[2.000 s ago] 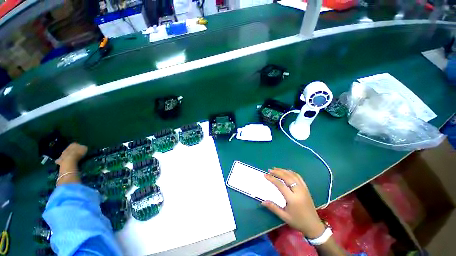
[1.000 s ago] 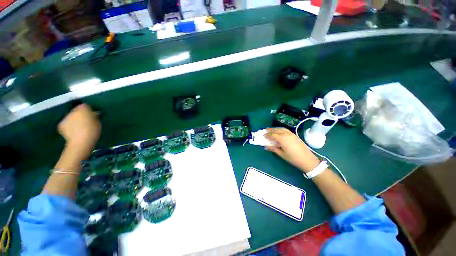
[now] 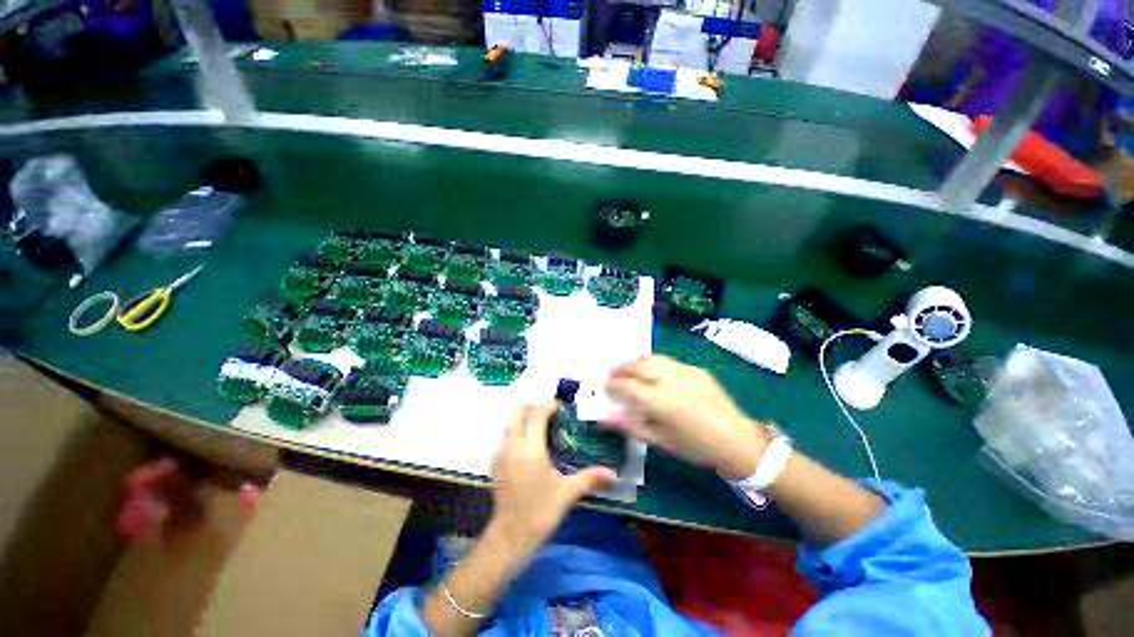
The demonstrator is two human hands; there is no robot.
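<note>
My left hand (image 3: 529,479) holds a black housing with a green board (image 3: 582,446) at the front edge of the white sheet (image 3: 448,429). My right hand (image 3: 678,408) pinches a small white piece (image 3: 594,403) at the housing's top; my fingers partly hide both. Green circuit boards (image 3: 429,348) lie in rows on the sheet. A white handheld item (image 3: 746,344) lies beside another housing with a board (image 3: 690,294). Only a sliver of the phone's edge (image 3: 751,495) shows below my right wrist.
A white fan (image 3: 874,367) with a curving cable and a clear plastic bag (image 3: 1057,436) stand at the right. More housings (image 3: 618,222) lie at the back. Yellow-handled scissors (image 3: 147,307), a tape-like ring (image 3: 93,314) and bags are left. A carton (image 3: 311,548) is below the front edge.
My left hand has come from the back left to the front centre and now holds a housing. My right hand has left the white item on the bench and moved to that housing. The view has shifted left.
</note>
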